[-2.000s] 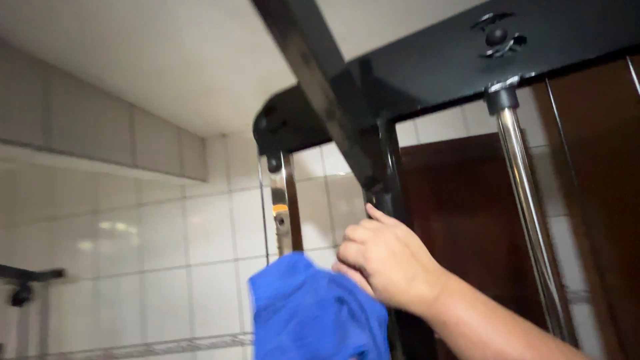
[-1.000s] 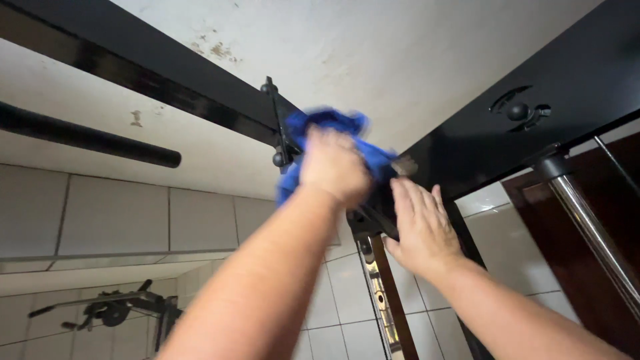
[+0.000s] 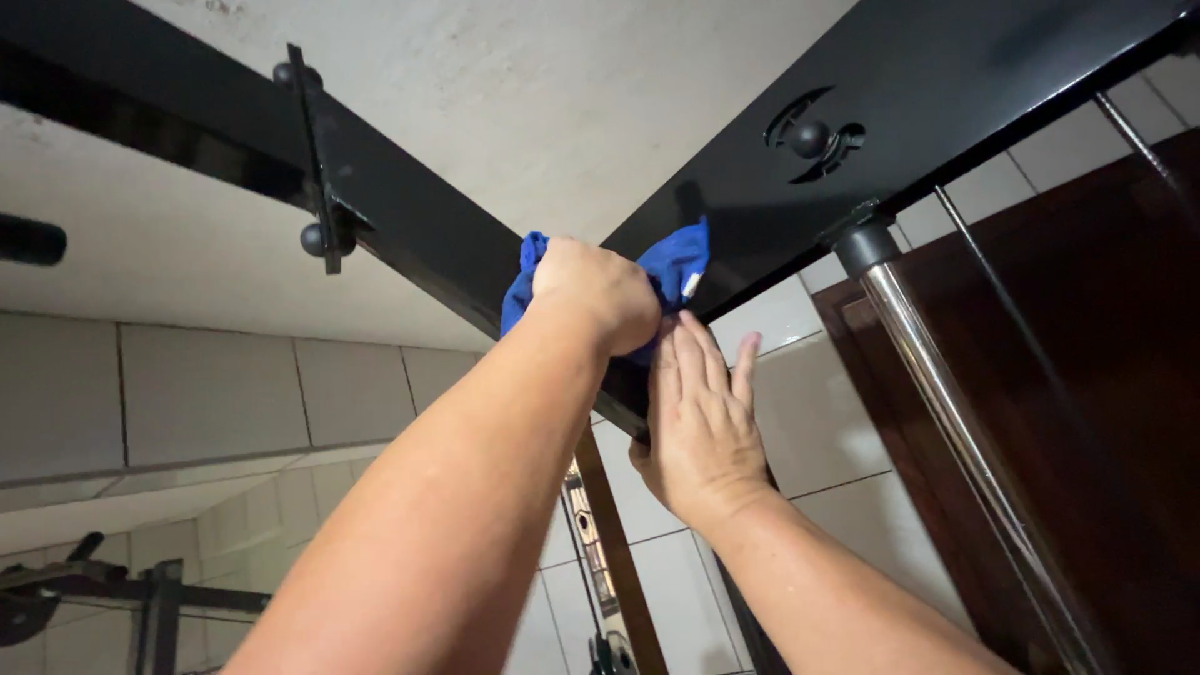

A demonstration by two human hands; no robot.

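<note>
My left hand (image 3: 600, 291) is closed around a blue cloth (image 3: 677, 262) and presses it on the black metal beam (image 3: 422, 225) of a gym machine frame, close to where that beam meets the wide black crosspiece (image 3: 750, 206). Just right of it and lower, my right hand (image 3: 708, 412) lies against the end of the beam with fingers extended, holding nothing; its fingertips are beside the cloth. Part of the cloth is hidden under my left hand.
A plate with round-capped bolts (image 3: 323, 178) crosses the beam at left. A chrome guide rod (image 3: 947, 412) and thinner rods hang from the crosspiece at right. A black bar end (image 3: 33, 239) juts in at far left. Tiled wall (image 3: 216, 394) and ceiling surround the frame.
One second ago the cloth and my left hand were blurred at the beam; the hand now shows clearly, closed on the cloth. The view has swung from two seconds ago, when only my right arm showed.
</note>
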